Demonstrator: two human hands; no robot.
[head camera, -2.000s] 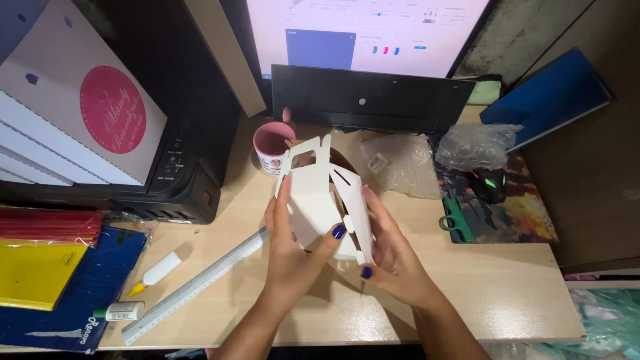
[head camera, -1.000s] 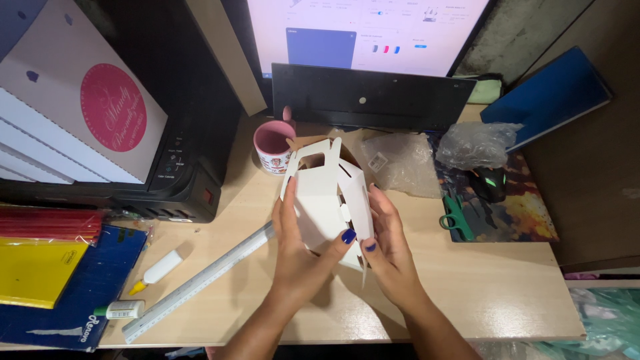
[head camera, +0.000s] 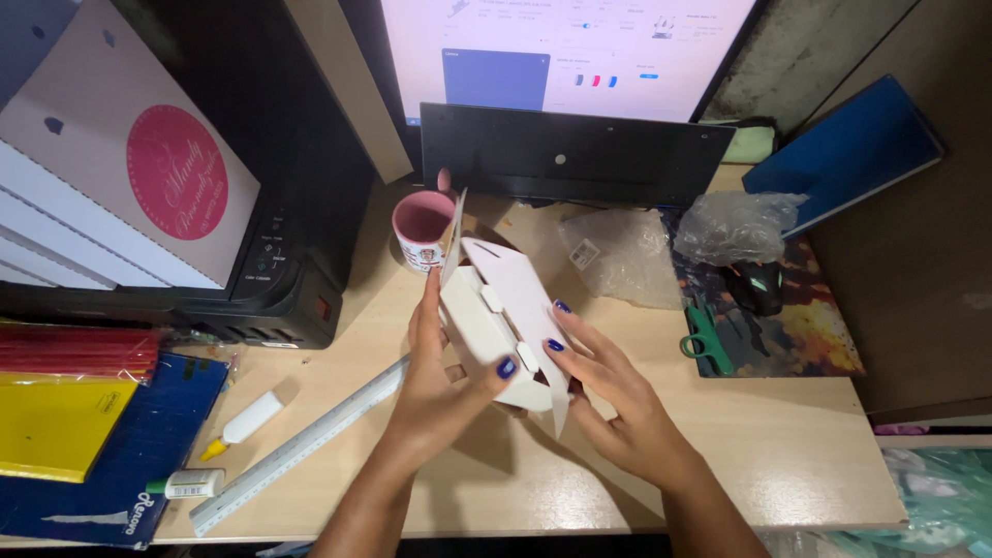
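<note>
A small white cardboard box (head camera: 488, 325), partly folded, is held tilted above the desk between both hands. My left hand (head camera: 446, 372) grips its left side, with the thumb on the near part of a panel. My right hand (head camera: 608, 380) has its fingers on the outer face of the right flap, which stands a little away from the box body. Tabs show along the gap between flap and body. Just behind the box's left side is a pink and white mug (head camera: 422, 225). The box's underside is hidden.
A ruler (head camera: 302, 442), a glue bottle (head camera: 252, 417) and a small bottle (head camera: 194, 483) lie at left, near plastic-wrapped packs. A printer (head camera: 302, 287) carries white boxes. Clear plastic bags (head camera: 620, 256), green thread snips (head camera: 705, 341) and a mouse (head camera: 756, 287) are at right, before a monitor.
The box has been turned and tilted in my hands, so its tabbed side now faces the view. My right fingers have moved onto the outer face of the right flap.
</note>
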